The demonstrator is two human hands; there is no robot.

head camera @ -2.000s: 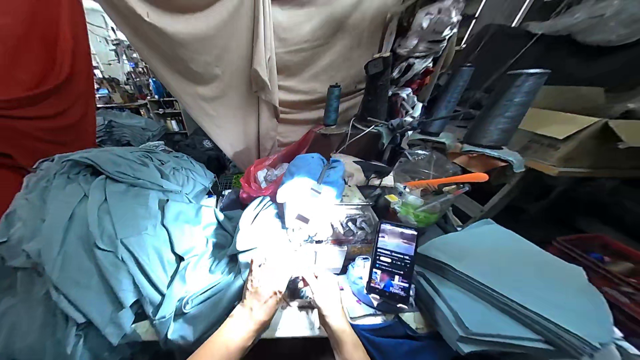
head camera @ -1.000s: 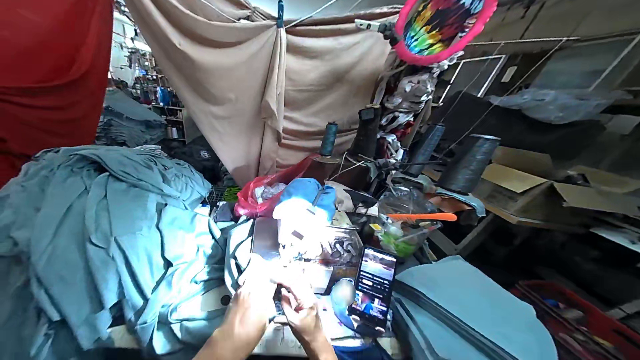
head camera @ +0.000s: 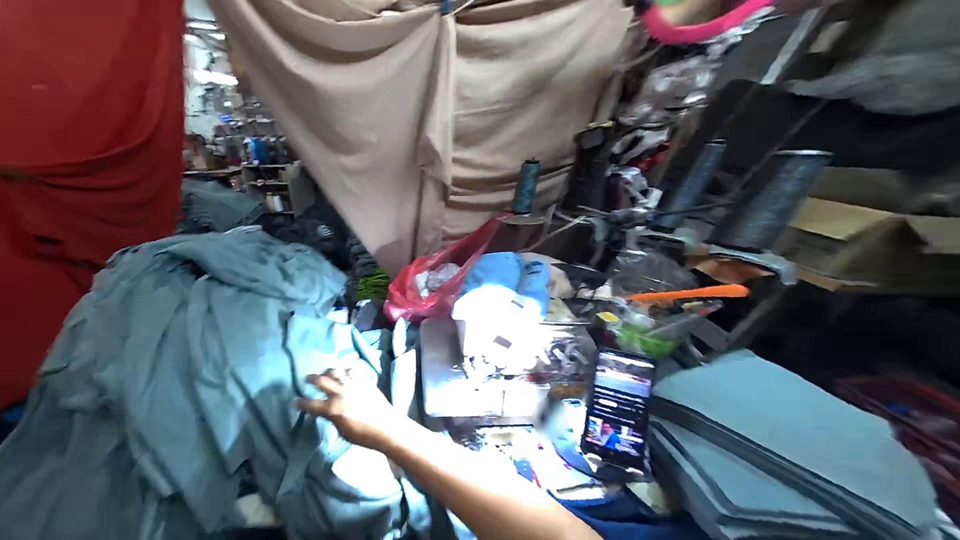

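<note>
My right hand (head camera: 345, 405) reaches leftward from the bottom edge, its fingers apart at the grey-green fabric heap (head camera: 217, 352); whether they touch the cloth I cannot tell. Nothing shows held in it. My left hand is out of view. To the right of my hand stands what looks like a sewing machine (head camera: 450, 382), with a pale metal plate and a strong lamp glare that hides much of it. A phone with a lit screen (head camera: 619, 409) leans upright beside it. Stacked grey-green fabric pieces (head camera: 780, 435) lie at the right.
Behind the machine are a red plastic bag (head camera: 424, 289), a blue cloth bundle (head camera: 499, 271) and a teal thread spool (head camera: 526, 186). An orange-handled tool (head camera: 690, 293) lies farther right, near large dark thread cones (head camera: 776, 199) and a cardboard box (head camera: 847, 232). Beige cloth (head camera: 360, 97) hangs behind.
Both hands were together in the bright light at the machine. My right hand has moved left to the fabric heap, and my left hand has gone out of view.
</note>
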